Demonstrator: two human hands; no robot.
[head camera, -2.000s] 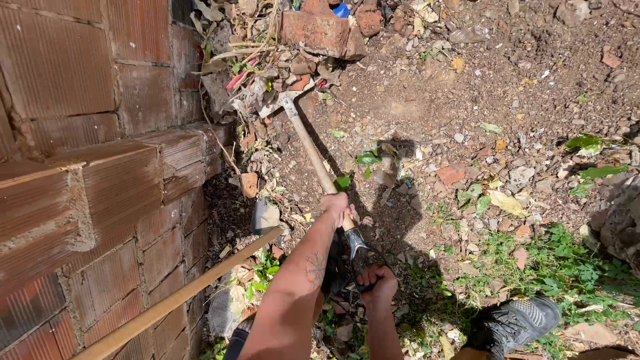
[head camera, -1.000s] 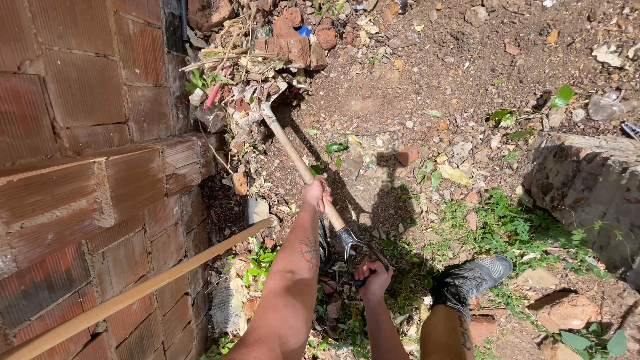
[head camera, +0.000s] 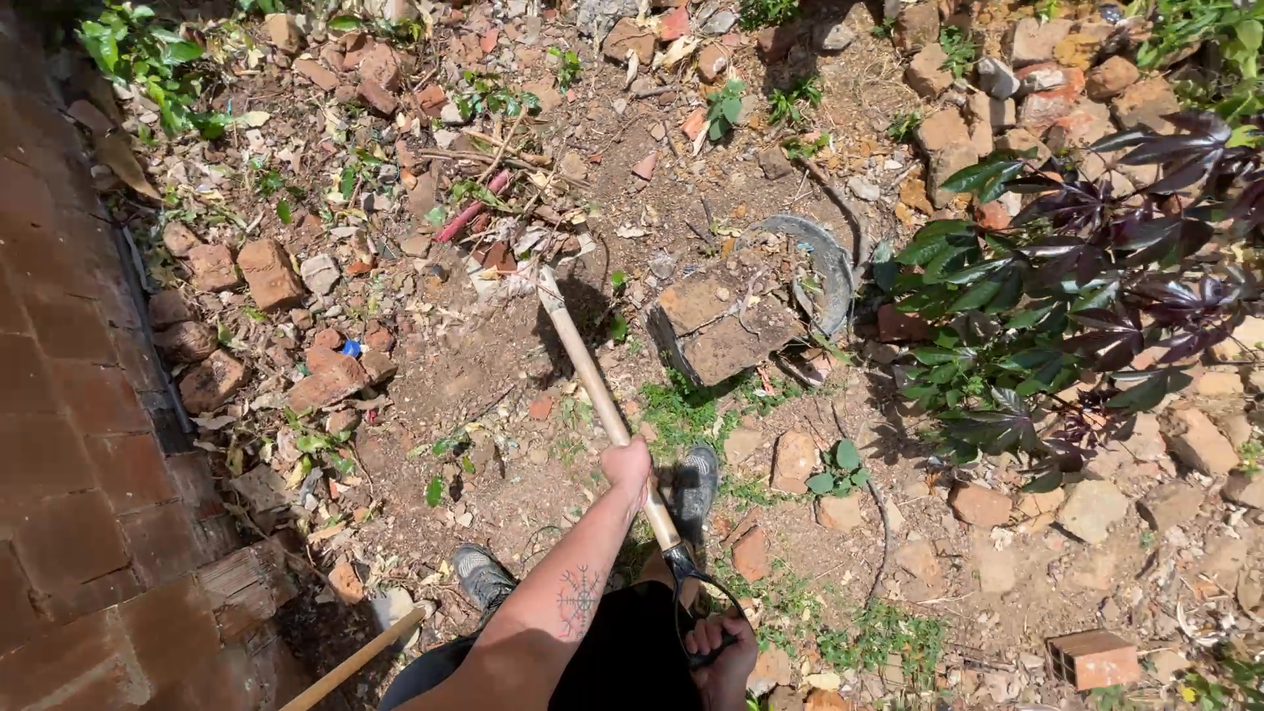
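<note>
A shovel with a wooden shaft runs from my body up and away over the dirt. My left hand is wrapped around the middle of the shaft. On the black D-shaped handle at the near end, my right hand is closed. The blade lies at the far end under a load of debris, with dry twigs, leaves and broken pieces, so most of it is hidden. A reddish stick-like piece lies beside the load.
A brick wall runs along the left. Rubble lies near it. A concrete block touches a broken bucket. A dark-leaved plant spreads at the right. A wooden pole and my shoes are low in view.
The shovel has moved away from the wall-side debris toward the right and now carries debris on its blade. Both hands stay on it. The view has swung right.
</note>
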